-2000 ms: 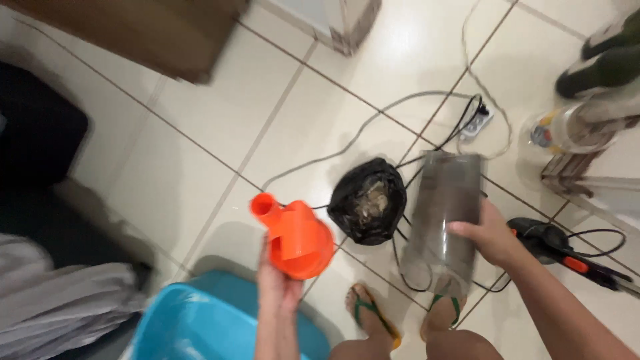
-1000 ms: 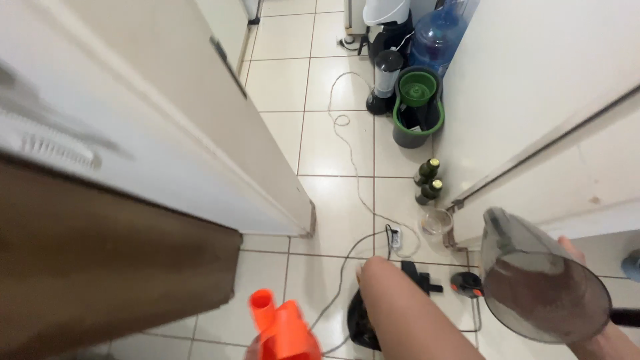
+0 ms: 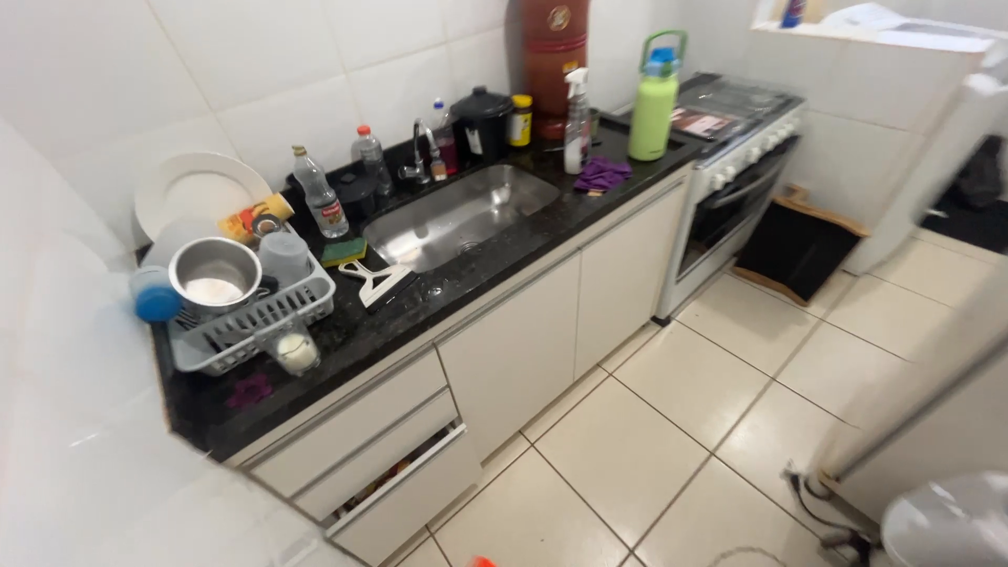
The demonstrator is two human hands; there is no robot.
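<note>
Neither of my hands shows in the head view. At the bottom edge a small tip of an orange plastic part (image 3: pixel 483 561) peeks in; what holds it is out of frame. A translucent grey container (image 3: pixel 949 520), blurred and cut off, is at the lower right corner; no hand is visible on it. Before me is a black stone counter with a stainless steel sink (image 3: pixel 449 220). A white squeegee (image 3: pixel 376 282) and a green and yellow sponge (image 3: pixel 344 252) lie left of the sink. A purple cloth (image 3: pixel 602 174) lies at its right, beside a spray bottle (image 3: pixel 577 122).
A dish rack (image 3: pixel 315 295) holding a metal pot (image 3: pixel 215 272) stands at the counter's left end. One lower drawer (image 3: pixel 402 496) is partly pulled out. Beyond a green bottle (image 3: pixel 654 118) is a stove (image 3: pixel 728 169). A black and brown panel (image 3: pixel 799 248) leans near the stove. Cables (image 3: pixel 827 512) lie at lower right.
The view has swung from the floor to the sink counter. Both my hands, seen earlier with the orange part and the translucent container, are out of view.
</note>
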